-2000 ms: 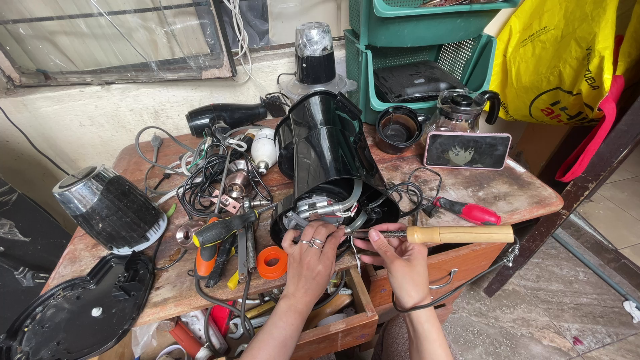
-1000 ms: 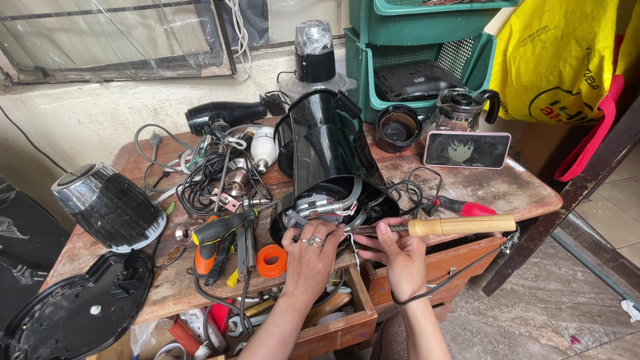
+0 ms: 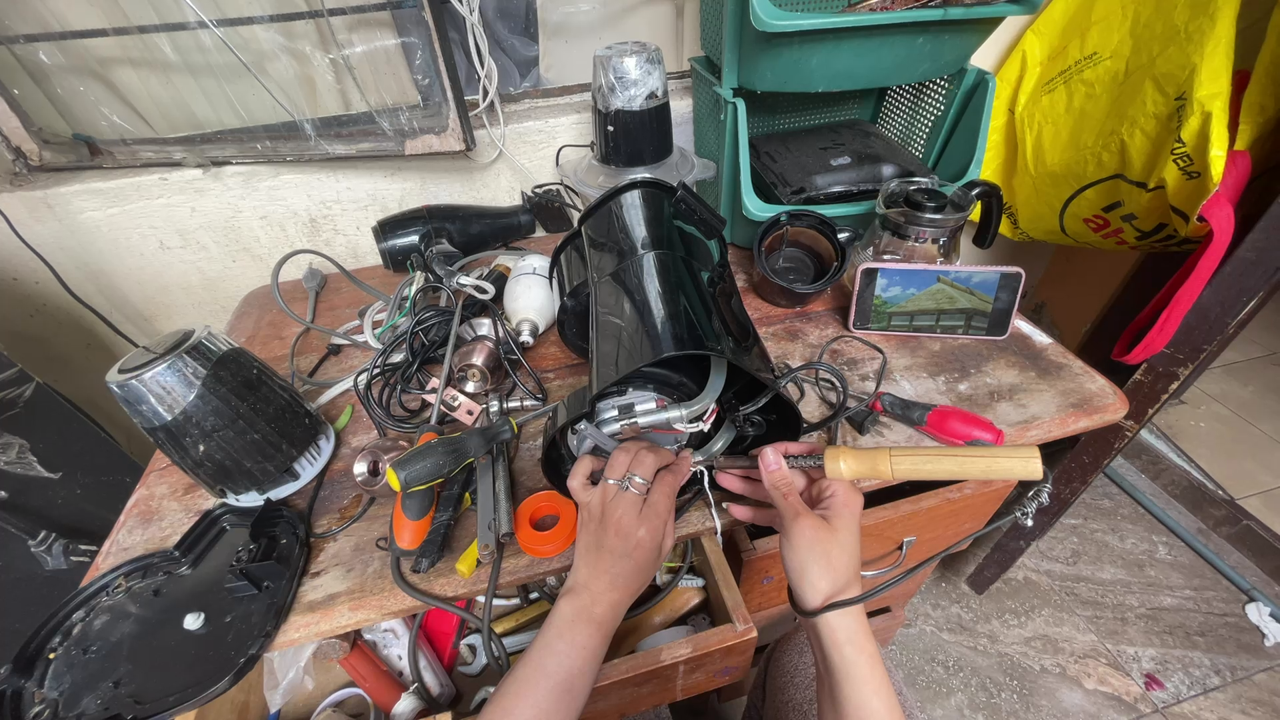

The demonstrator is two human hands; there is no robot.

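Observation:
A black coffee maker housing [image 3: 655, 290] lies on its back on the wooden table, its open base facing me. Tubes and wires [image 3: 640, 410] show inside. My left hand [image 3: 625, 495] is at the lower rim of that opening, its fingertips pinching something too small to make out beside a grey tool part. My right hand [image 3: 815, 520] holds the metal shaft of a wooden-handled tool, probably a soldering iron [image 3: 930, 463], whose tip points left toward my left fingers. A white string or wire [image 3: 712, 500] hangs between the hands. A cord crosses my right wrist.
Pliers and a yellow-black screwdriver [image 3: 450, 455], orange tape [image 3: 545, 523] and tangled cables [image 3: 410, 370] lie left. The black base cover [image 3: 160, 610] is at the lower left. Right are a red-handled tool [image 3: 950, 422], a propped phone [image 3: 935, 300] and a glass carafe [image 3: 915, 220]. An open drawer [image 3: 680, 665] juts below.
The wooden-handled tool has shifted slightly to the left and back in my right hand. My left hand stays at the housing's rim. The phone's picture has changed.

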